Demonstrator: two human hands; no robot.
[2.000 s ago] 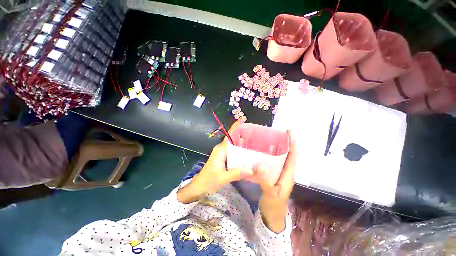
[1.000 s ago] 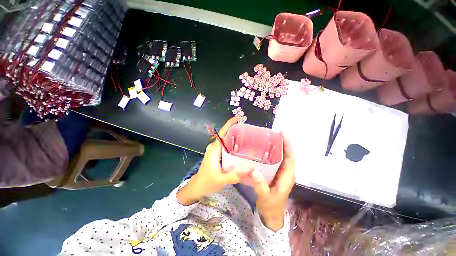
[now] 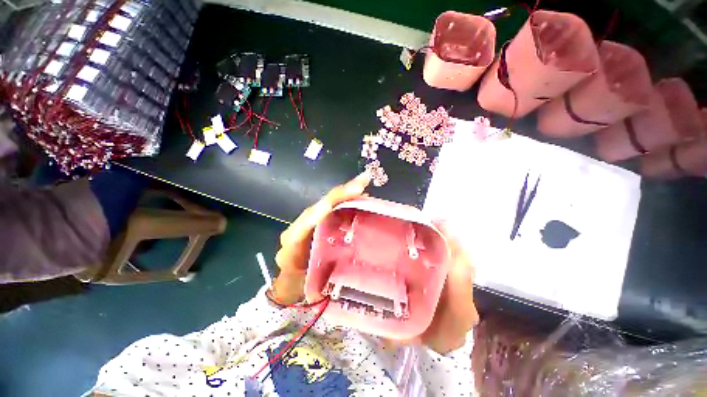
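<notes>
A pink housing [image 3: 380,267] is held in front of my body, its open side facing me. Screw posts and a slotted rectangular part show inside it. Red and dark wires [image 3: 298,333] trail out over its lower left rim, and a small white piece [image 3: 264,269] sticks out beside my left wrist. My left hand [image 3: 298,246] grips the housing's left side. My right hand [image 3: 460,298] grips its right side, fingers partly hidden. A pile of small pink moulded pieces [image 3: 415,128] lies beyond it on the black bench.
A white pad [image 3: 574,182] holds tweezers [image 3: 525,205] and a black patch [image 3: 559,233]. More pink housings [image 3: 459,50] stand at the back right. Circuit boards [image 3: 271,77] with wired white pieces [image 3: 260,157] and a module stack [image 3: 116,85] lie left. A stool [image 3: 167,233] and clear film [image 3: 589,357] are nearby.
The held housing has come closer to my body and tipped, so its inside and slotted part now show. Its wires now hang toward me. Both hands still hold it.
</notes>
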